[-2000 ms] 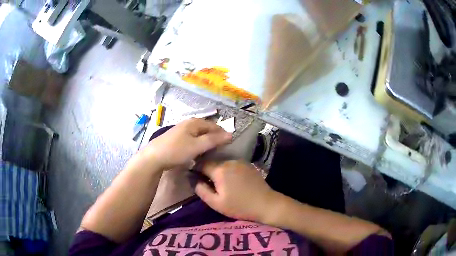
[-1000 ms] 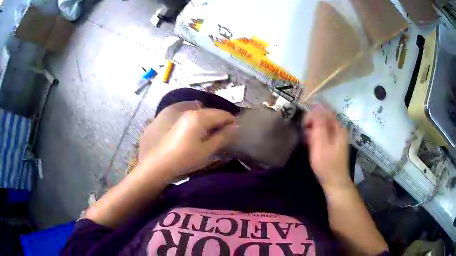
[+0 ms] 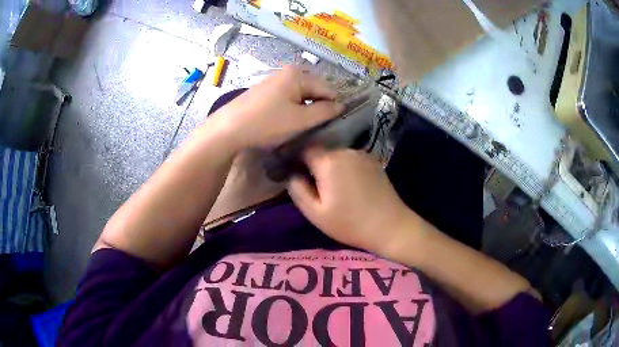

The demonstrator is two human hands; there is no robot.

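My left hand (image 3: pixel 278 112) holds a brown cut panel (image 3: pixel 319 125) over my lap, its fingers bent over the panel's upper side. My right hand (image 3: pixel 339 186) is just below and to the right, its fingers curled at the panel's lower end. A dark blurred shape shows at the right fingertips; whether it is a tool or part of the panel I cannot tell. A stack of brown panels (image 3: pixel 248 188) lies on my thigh under the hands, with layered edges. More brown panels (image 3: pixel 434 34) lie on the white table.
The white table (image 3: pixel 475 95) with yellow-red stickers and a measuring tape edge is ahead and right. The sewing machine (image 3: pixel 601 101) stands at the far right. Blue (image 3: pixel 191 76) and yellow (image 3: pixel 219 70) items and scraps lie on the floor at left.
The hands were apart a second ago, with a grayish panel at the left hand; now they are close together over the lap. The view has shifted, and the table panels show nearer the top edge.
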